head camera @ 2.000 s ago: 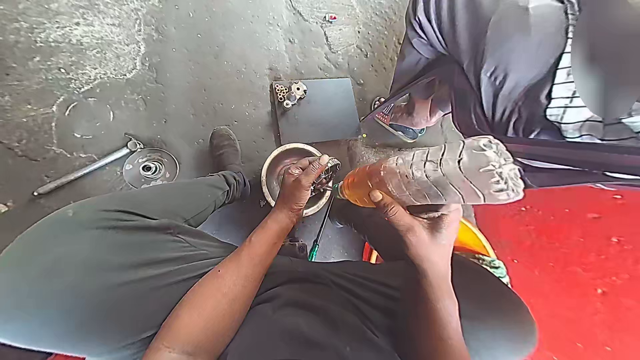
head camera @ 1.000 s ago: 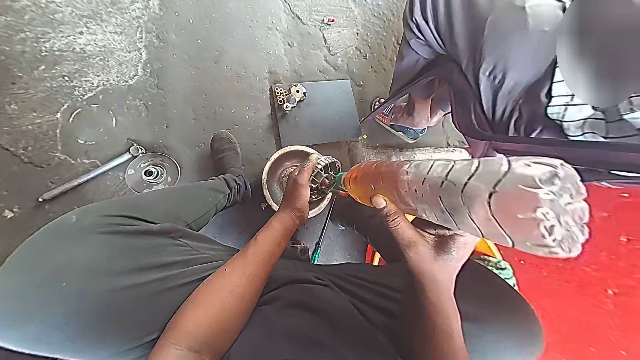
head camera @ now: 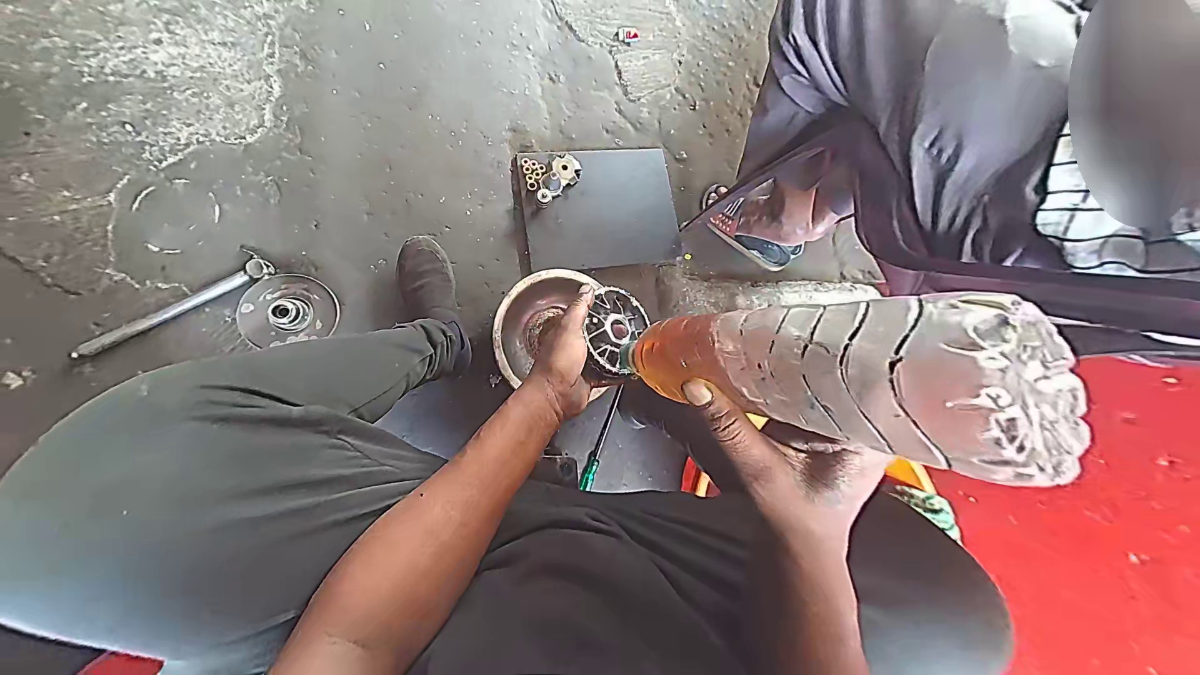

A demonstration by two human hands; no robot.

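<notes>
My left hand (head camera: 562, 361) grips a round, spoked metal part (head camera: 616, 328) on its near side, above a round metal bowl-like part (head camera: 511, 328). In my right hand (head camera: 750, 441) is a large clear plastic bottle (head camera: 844, 366), tipped nearly level, with amber liquid towards its neck. The bottle's green mouth is at the lower right edge of the spoked part; whether liquid flows out is too small to tell. Beneath the hands lies a screwdriver with a green handle (head camera: 589, 473).
A dark flat board (head camera: 609, 211) ahead bears small brass-coloured rings (head camera: 532, 173) and a metal part (head camera: 565, 169). To the left lie a metal bar tool (head camera: 169, 314) and a metal disc (head camera: 314, 314). Another person (head camera: 881, 112) sits at the upper right.
The bottle in my right hand has swung its base end down and then partly back up. The spoked part in my left hand now faces up more fully.
</notes>
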